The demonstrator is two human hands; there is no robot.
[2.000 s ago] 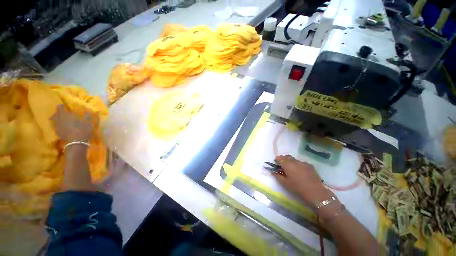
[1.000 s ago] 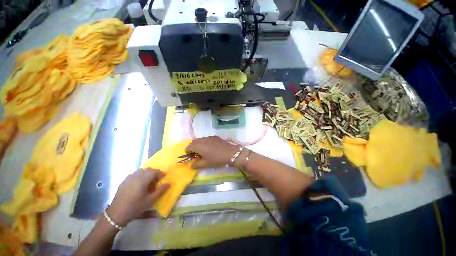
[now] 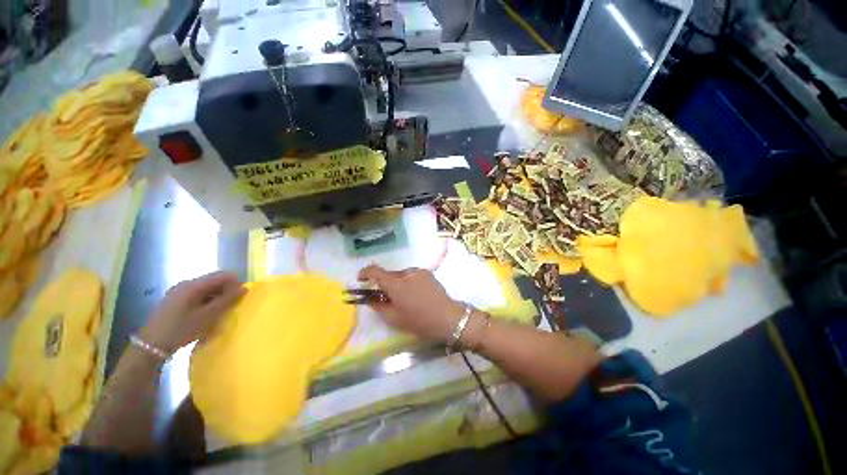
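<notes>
My left hand [image 3: 200,315] grips the upper left edge of a yellow fabric panel [image 3: 269,357], which hangs over the front left of the placement template [image 3: 371,320]. No label shows on the panel. My right hand [image 3: 404,301] holds the dark thread snips [image 3: 364,296], their points at the panel's right edge. The greenish label clamp [image 3: 375,237] lies under the head of the sewing machine [image 3: 288,111], behind my right hand.
A loose heap of woven labels [image 3: 548,209] lies right of the machine, with yellow panels [image 3: 683,250] beside it. A bag of labels [image 3: 659,158] and a screen [image 3: 618,56] stand behind. Stacked yellow panels [image 3: 93,130] and a labelled panel [image 3: 56,339] lie left.
The view has turned right since the earlier frames. The panel, folded between my hands a second ago, is now spread out and hangs from my left hand. My right hand still holds the snips.
</notes>
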